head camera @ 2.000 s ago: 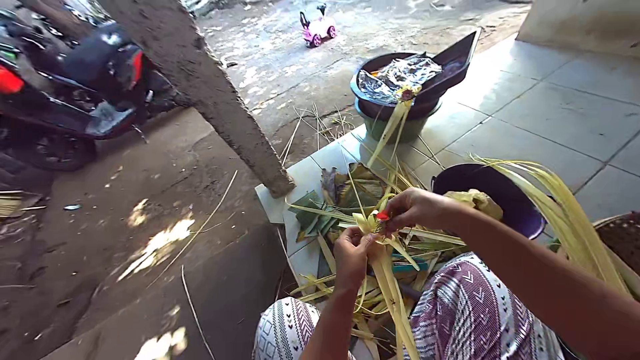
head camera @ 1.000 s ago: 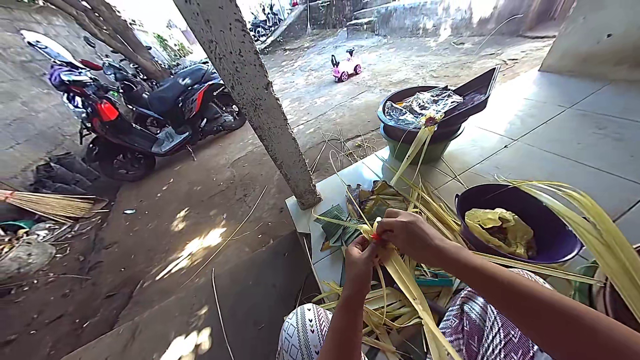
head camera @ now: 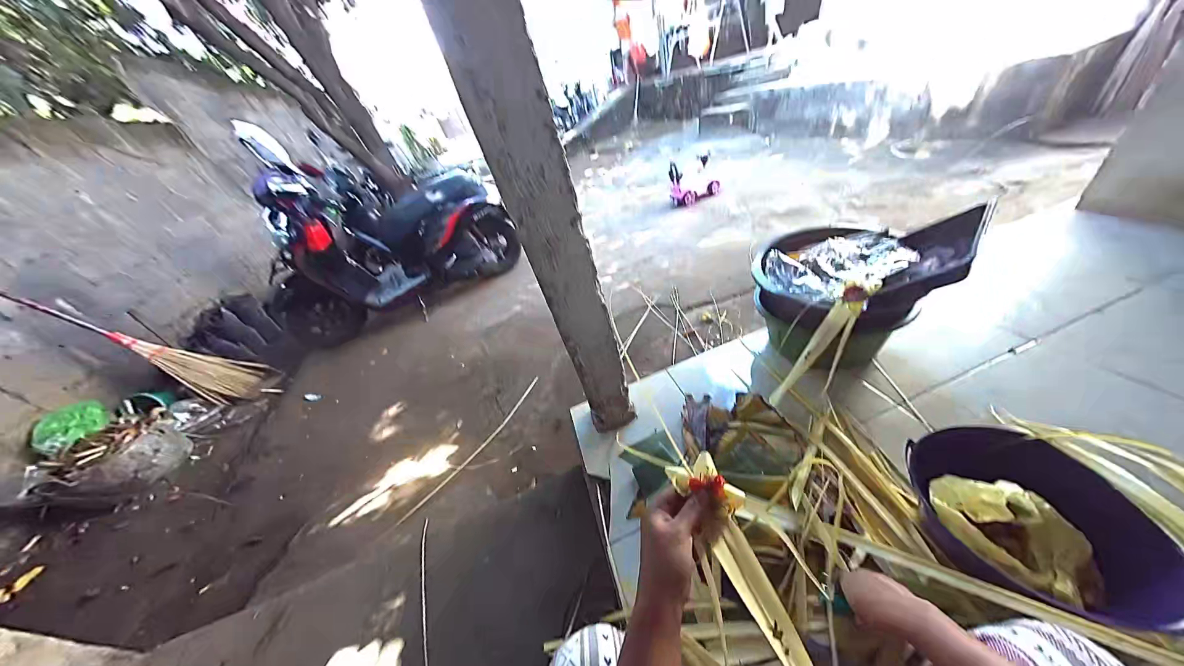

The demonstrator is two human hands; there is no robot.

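My left hand (head camera: 673, 536) pinches a woven palm-leaf ornament (head camera: 705, 474) at its head, where a small red piece shows; its long pale strips hang down toward my lap. My right hand (head camera: 883, 601) is low at the right, closed round something with a green part, perhaps a handle; most of it is hidden. Cut palm-leaf strips (head camera: 856, 481) lie heaped between and beyond my hands. A similar ornament (head camera: 846, 310) hangs over the rim of a stacked basin (head camera: 819, 333). To the right stands a purple basin (head camera: 1133, 564) with a yellow bag (head camera: 1008, 527) in it.
A rough post (head camera: 555, 213) rises at the edge of the tiled floor (head camera: 1064, 342). On the lower dirt ground are parked motorbikes (head camera: 388, 231), a stick broom (head camera: 185, 365) and a pile of litter (head camera: 111, 453). A pink toy car (head camera: 694, 190) stands farther off.
My right hand has left the ornament's head and moved down to the right, onto something with a green part. My left hand still holds the ornament. The view has tilted up and turned left.
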